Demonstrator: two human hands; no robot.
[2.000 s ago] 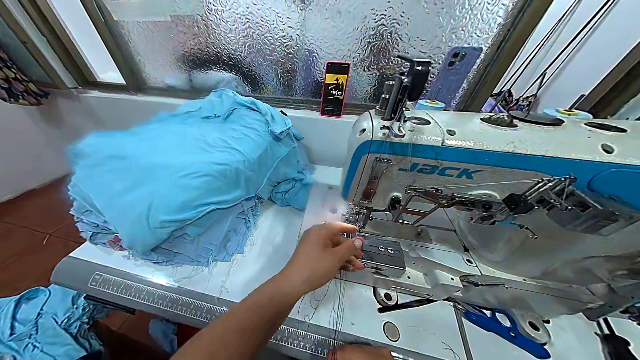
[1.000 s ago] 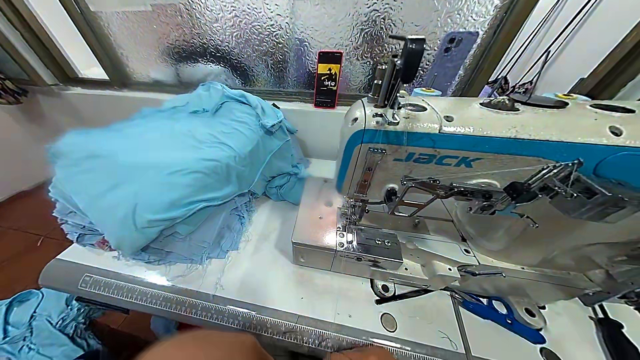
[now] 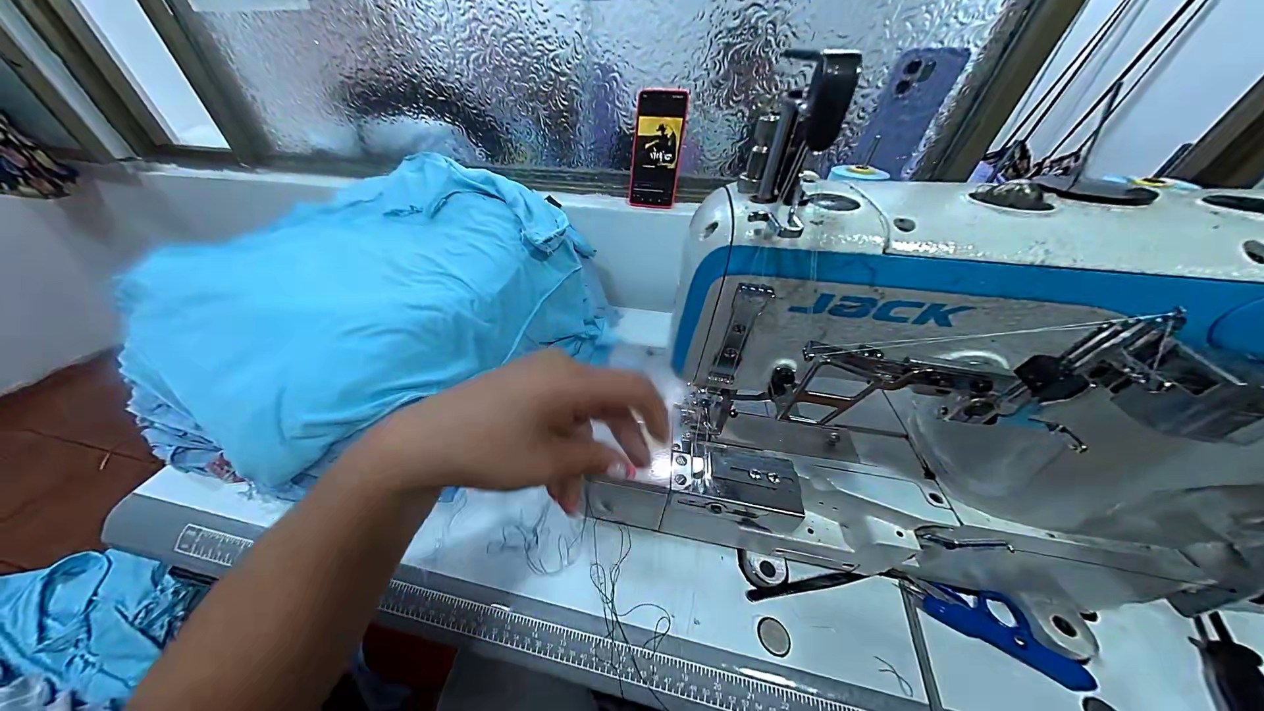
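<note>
My left hand reaches in from the lower left, palm down, with its fingers bent and apart just left of the needle area of a white and blue Jack sewing machine. It is slightly blurred, and nothing shows between the fingertips. Loose dark threads trail over the table's front edge below it. Behind my forearm a large heap of light blue garments lies on the left of the table. The machine's metal needle plate is bare. My right hand is out of view.
Blue-handled thread snips lie at the lower right. A ruler strip runs along the table's front edge. More blue fabric is at the lower left. A red-edged phone leans at the window, and another phone stands behind the machine.
My left hand has come up from the bottom edge, where it was a second ago, to the left of the needle area. The hand part seen at the bottom edge earlier is gone.
</note>
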